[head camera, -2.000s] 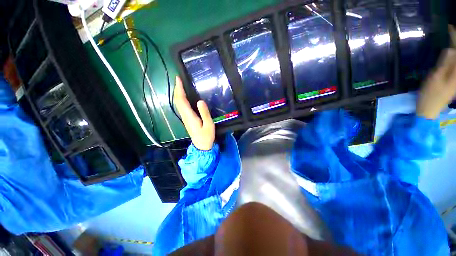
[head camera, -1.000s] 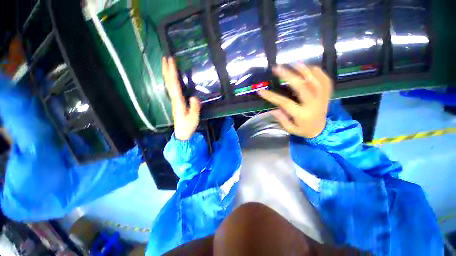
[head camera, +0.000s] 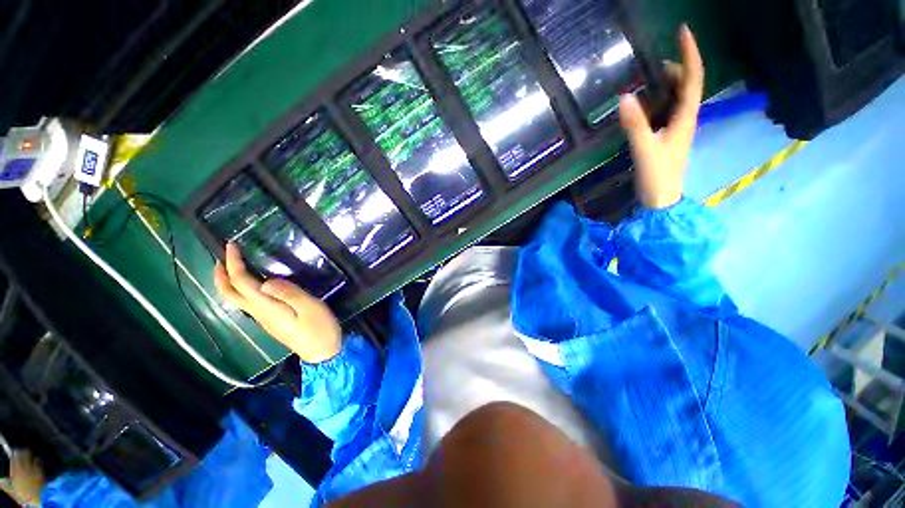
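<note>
A black phone tray (head camera: 427, 230) lies slantwise on the green mat. It holds several glossy smartphones (head camera: 382, 179) side by side. Most screens show green text rows; the rightmost phone (head camera: 585, 55) looks mostly dark, with glare. My left hand (head camera: 283, 313) is at the tray's near left corner, fingers extended along its end and thumb apart. My right hand (head camera: 667, 134) is at the tray's right end, thumb and fingers spread, with nothing visible in it. Neither hand visibly closes round the tray; any contact is hard to tell.
The green mat (head camera: 223, 114) bears a white cord (head camera: 129, 288) and thin black cable (head camera: 179, 263). A white adapter (head camera: 89, 161) sits at the left. Black trays stand at the lower left (head camera: 134, 451) and upper right (head camera: 843, 60). A neighbour's hand (head camera: 22, 476) shows lower left.
The view has turned, and the tray appears more slanted. My right hand has moved from over the phones to the tray's right end. Several screens now show green text instead of red and green strips.
</note>
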